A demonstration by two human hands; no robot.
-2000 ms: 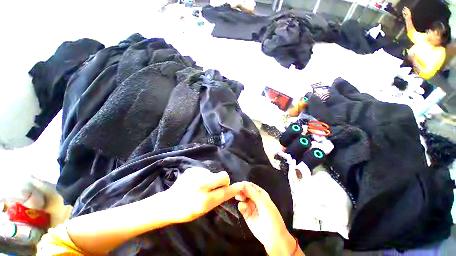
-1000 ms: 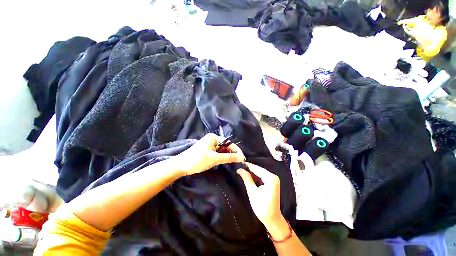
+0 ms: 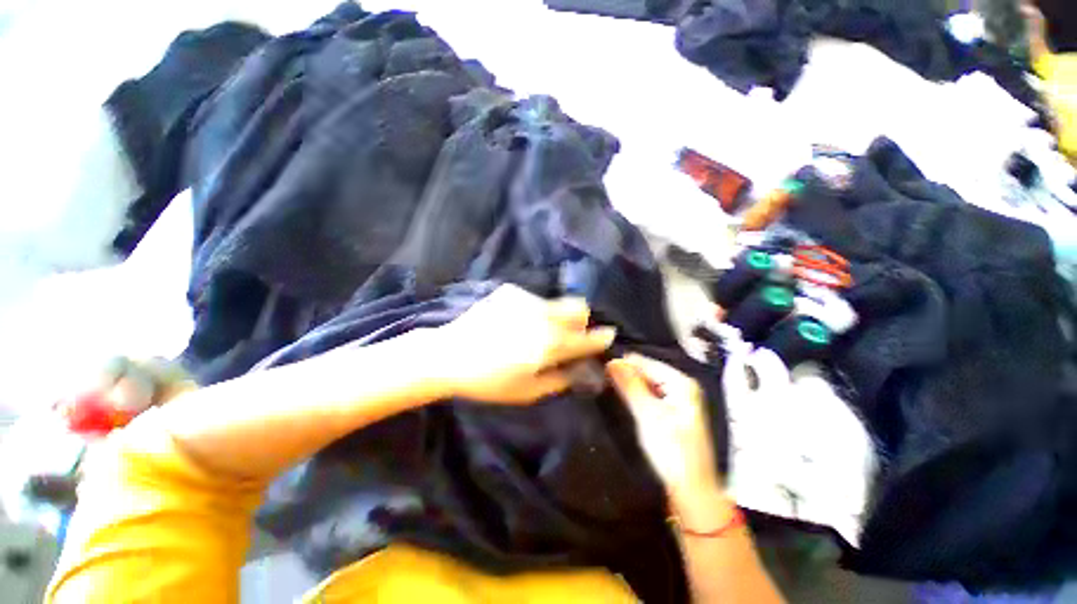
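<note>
The black garment [image 3: 520, 472] lies in a big heap in front of me, with smooth dark lining showing along its folds. My left hand [image 3: 526, 348] reaches in from the left and pinches a fold of it. My right hand [image 3: 664, 407] comes up from the lower right, with its fingertips on the same fold, close to the left hand. The picture is blurred. No needle or thread can be made out between the fingers.
Green-ringed thread cones [image 3: 777, 297], orange-handled scissors [image 3: 823, 267] and a red-dark packet [image 3: 713, 178] lie right of the heap. White cloth [image 3: 797, 442] lies below them. A second black pile [image 3: 980, 354] is farther right. A person's yellow sleeve [image 3: 1055, 94] shows top right.
The view has shifted, so the table's things sit farther right. The hands remain close together at the fold. The dark tool seen in my left hand no longer shows clearly, and my yellow clothing now shows below.
</note>
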